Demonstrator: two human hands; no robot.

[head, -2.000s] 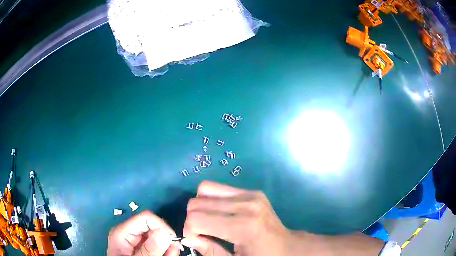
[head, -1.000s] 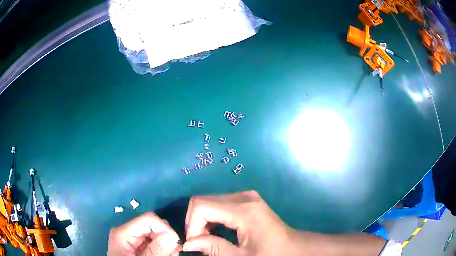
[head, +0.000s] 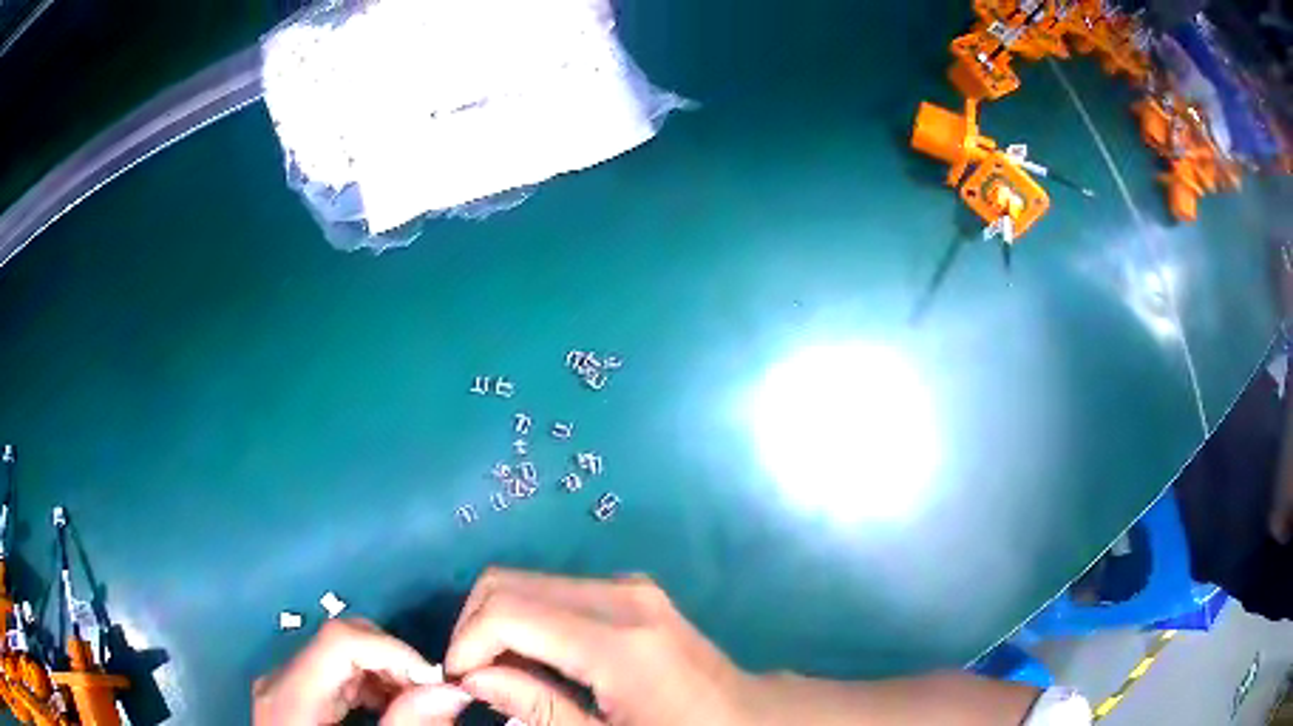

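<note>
My left hand [head: 348,681] and my right hand [head: 581,645] meet at the bottom edge, fingertips together. A small whitish bit shows between the fingertips; the rest of what they pinch is hidden, and both hands are partly cut off. Two small white connector housings [head: 332,604] lie just above my left hand. Several tiny clips [head: 519,482] are scattered mid-table, above my right hand.
A clear bag with a white sheet [head: 454,114] lies at the far side. Orange connector housings are grouped at far right [head: 1005,194] and lower left [head: 90,695]. A grey rail [head: 142,139] edges the table. A blue stool [head: 1134,574] and a person's dark clothing [head: 1227,496] show at right.
The whole view has shifted, so the table things appear further left and slightly lower. My hands stay together at the bottom edge. Nothing on the table has visibly been moved.
</note>
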